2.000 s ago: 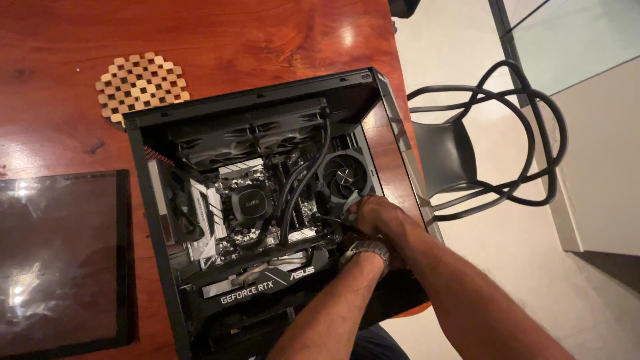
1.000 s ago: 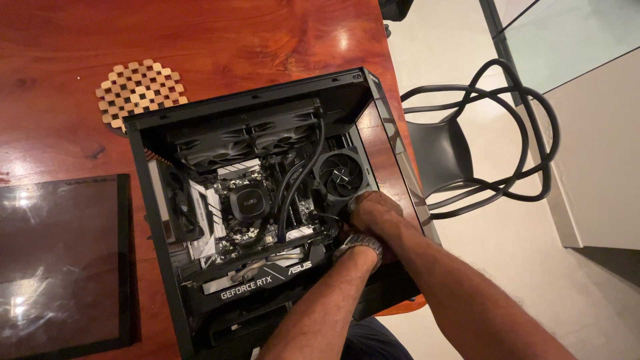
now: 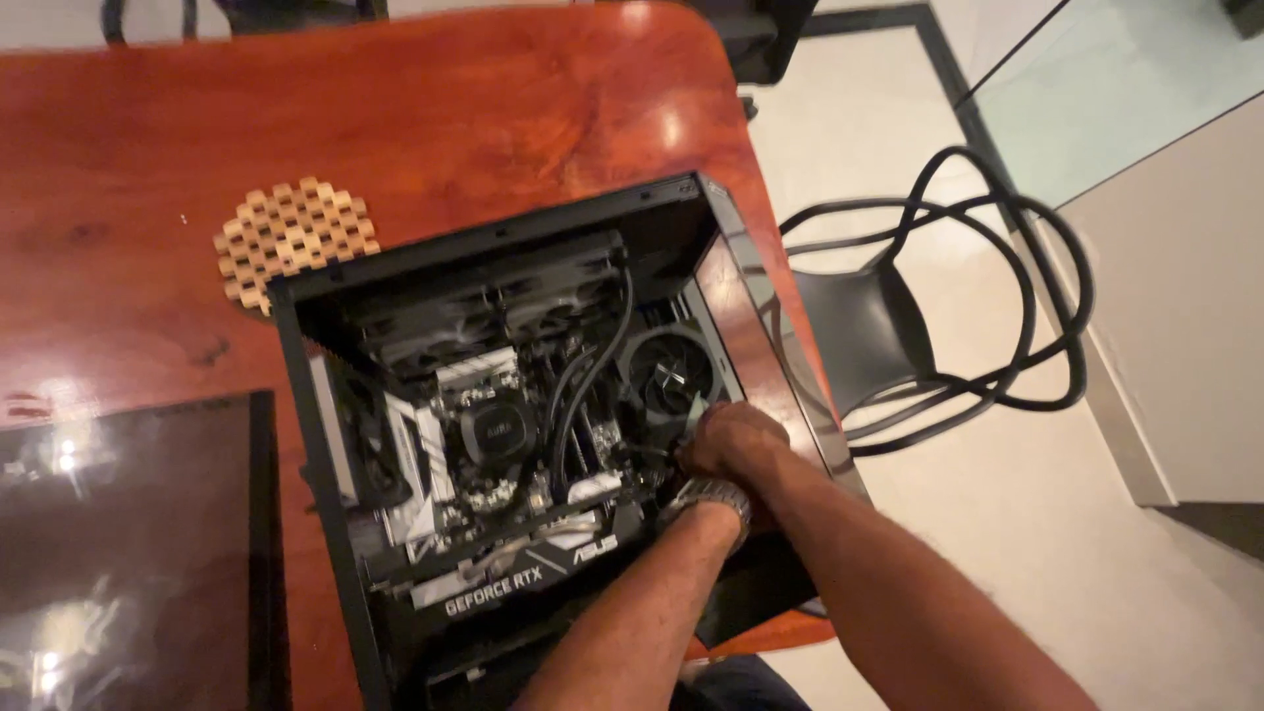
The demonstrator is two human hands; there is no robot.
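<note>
An open black computer case (image 3: 494, 237) lies on the table, its inside facing up. Within it are a motherboard with a square pump block (image 3: 498, 431), two black coolant tubes (image 3: 583, 395), a graphics card (image 3: 494, 588) and a round case fan (image 3: 671, 375). My right hand (image 3: 731, 439) is curled just below that fan, with a small pale thing, perhaps a cloth, at its fingers. My left hand (image 3: 681, 484), with a metal-band watch (image 3: 719, 496) at its wrist, reaches in beside it. Its fingers are mostly hidden by the right hand and shadow.
A dark glass panel (image 3: 128, 543) lies left of the case on the red wooden table (image 3: 444, 128). A wooden trivet (image 3: 296, 237) sits behind the case's far left corner. To the right stands a black chair (image 3: 869, 326) with looped back bars, close to the table edge.
Both hands stay near the case fan, with only small shifts. The view has moved, showing more of the table's far edge.
</note>
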